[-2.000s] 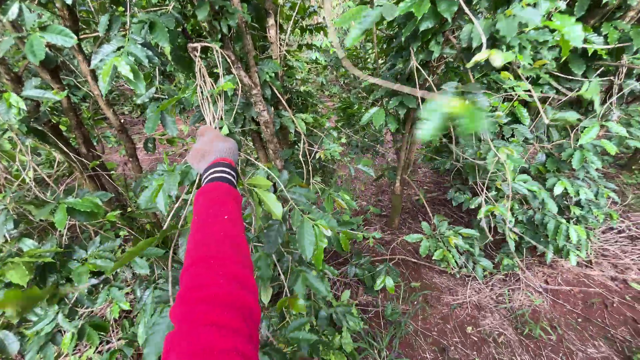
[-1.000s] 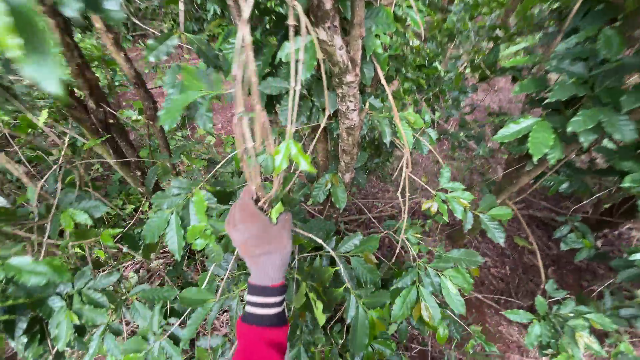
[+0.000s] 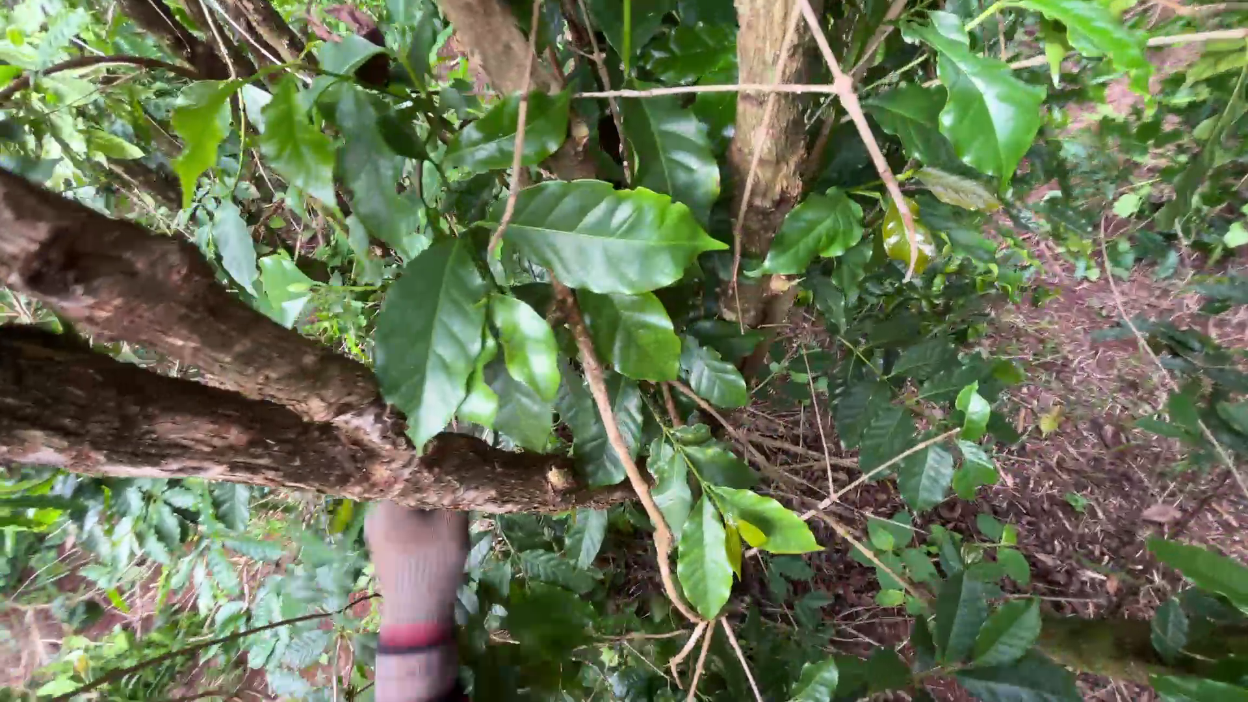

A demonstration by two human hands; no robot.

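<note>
My left hand [image 3: 417, 561], in a greyish-brown knitted glove, is low and left of centre in the head view, with a striped cuff at the wrist. It reaches up to the underside of a thick brown branch [image 3: 292, 453]. The branch hides its fingers, so whether they grip anything cannot be seen. Broad glossy green leaves [image 3: 604, 237] hang above and to the right of the hand. A thin bare twig [image 3: 614, 419] runs down past the branch's right end. My right hand is out of view.
A second thick limb [image 3: 175, 302] joins the branch from the upper left. An upright trunk [image 3: 765, 146] stands behind the leaves. Thin dry twigs [image 3: 868, 127] cross the upper right. Reddish ground with dry litter [image 3: 1082, 468] lies at the right.
My left hand was by a bunch of thin dry stems; now it is at the underside of a thick branch, with no stems visible at it. The view has shifted a lot.
</note>
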